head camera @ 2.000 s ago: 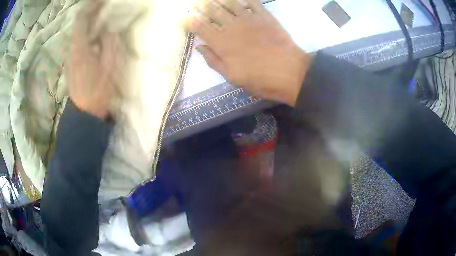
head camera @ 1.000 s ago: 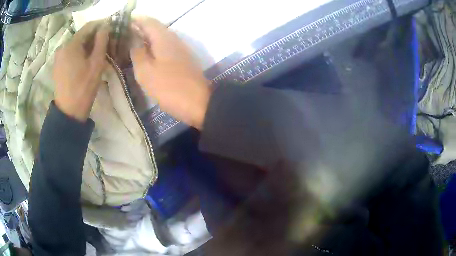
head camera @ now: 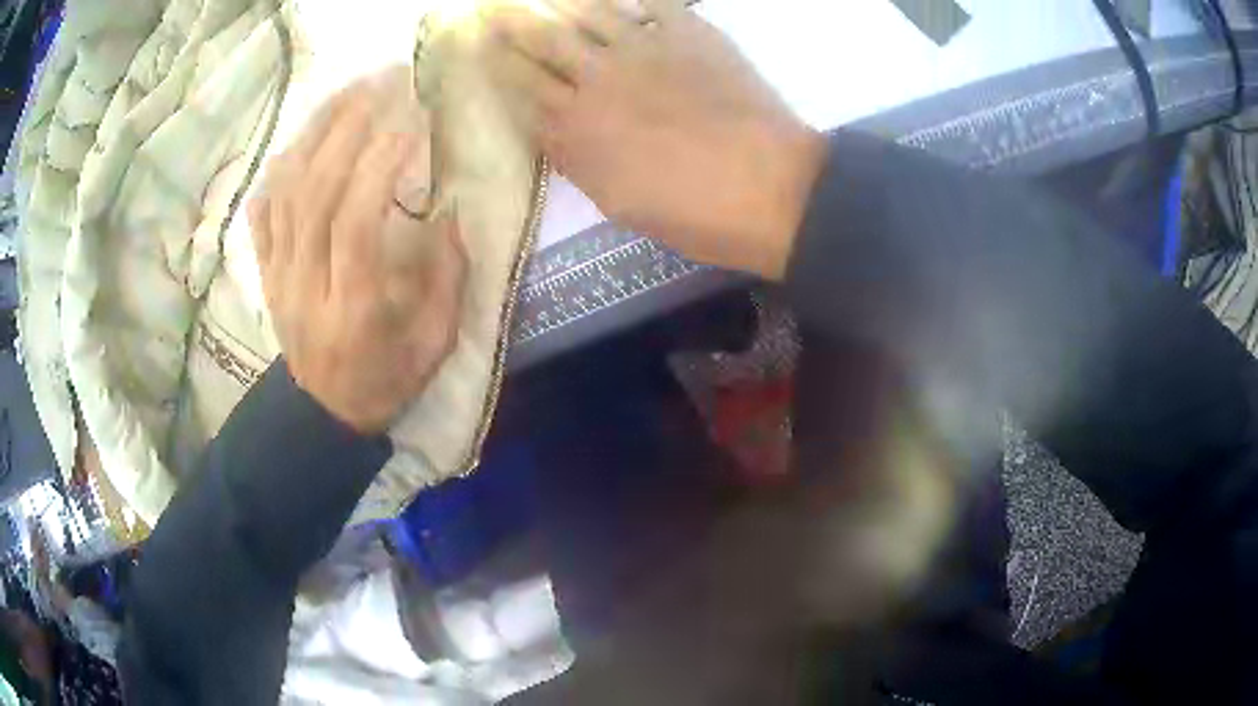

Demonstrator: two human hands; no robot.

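Note:
The cream to pale green quilted jacket body (head camera: 117,207) fills the left side, its puffy folds hanging over the table edge. A smooth cream panel (head camera: 483,207) lies over it. The zip (head camera: 513,297) runs along the panel's right edge down to a corner below the table edge. My left hand (head camera: 362,255) lies flat on the cream cloth, fingers pointing up. My right hand (head camera: 669,131) rests over the zip edge at top centre, fingers bent on the cloth; its fingertips are washed out by glare. The needle area cannot be made out.
The white machine bed (head camera: 800,55) has a grey patch (head camera: 938,17) on it. A ruler strip (head camera: 621,283) runs along its front edge. Dark cables (head camera: 1124,62) cross at upper right. A blue bin or frame (head camera: 469,531) and white cloth are below. Striped cloth hangs at far right.
Both hands were close together pinching the edge at upper left; now they are apart, my right hand further right and my left hand flat on the cloth. The view has shifted and the cloth lies more spread.

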